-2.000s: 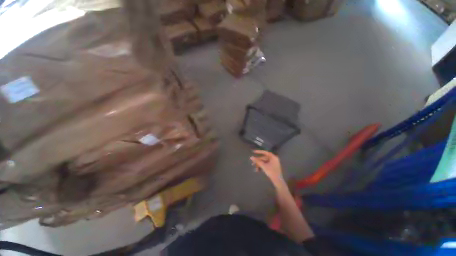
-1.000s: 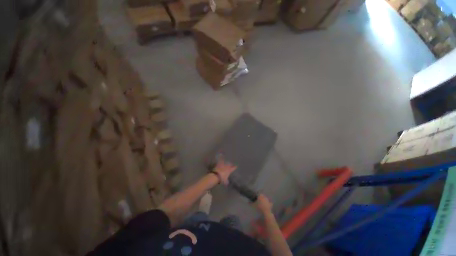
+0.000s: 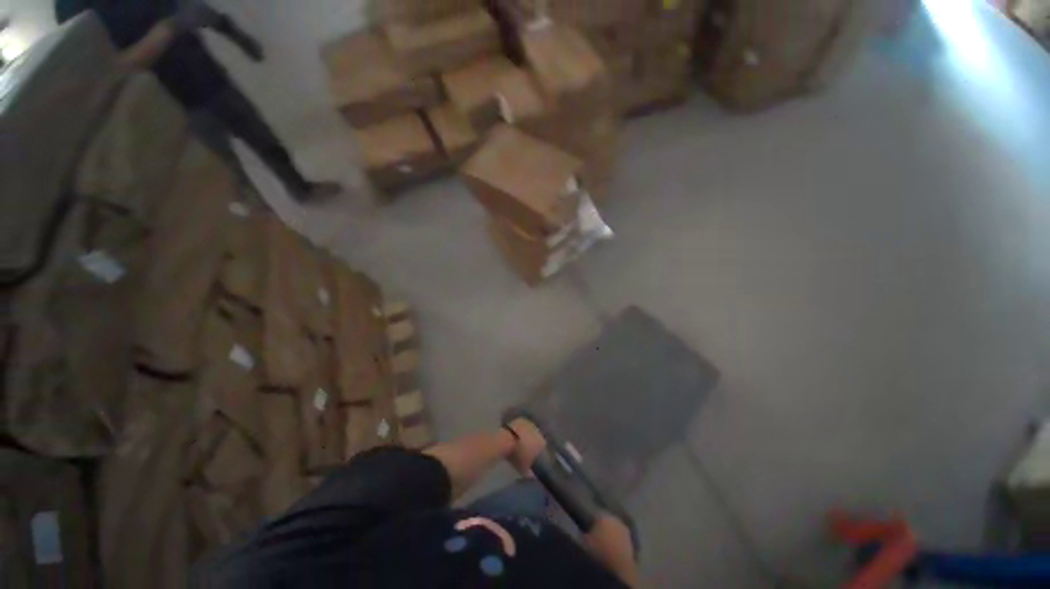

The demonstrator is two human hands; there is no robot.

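My left hand [image 3: 527,444] is closed on the upper left end of a black bar handle [image 3: 567,479], low in the middle of the view, in front of my body. My right hand [image 3: 610,538] is closed on the lower right end of the same handle, near the bottom edge. The handle slants down to the right. It looks like the loop handle of a pallet truck; the truck's body is hidden. A dark grey flat square [image 3: 631,391] lies on the floor just beyond the handle.
Brown-wrapped packages [image 3: 173,299] are stacked on a pallet [image 3: 403,374] at left, with a person [image 3: 219,98] behind them. Cartons [image 3: 524,178] stand ahead, others at the back. An orange-red rack guard [image 3: 881,550] and blue rack beam [image 3: 990,568] are at lower right.
Earlier one hand reached out open; now both hands hold the black handle. The view has turned, the rack guard has shifted to the lower right, and a person has come into view at left.
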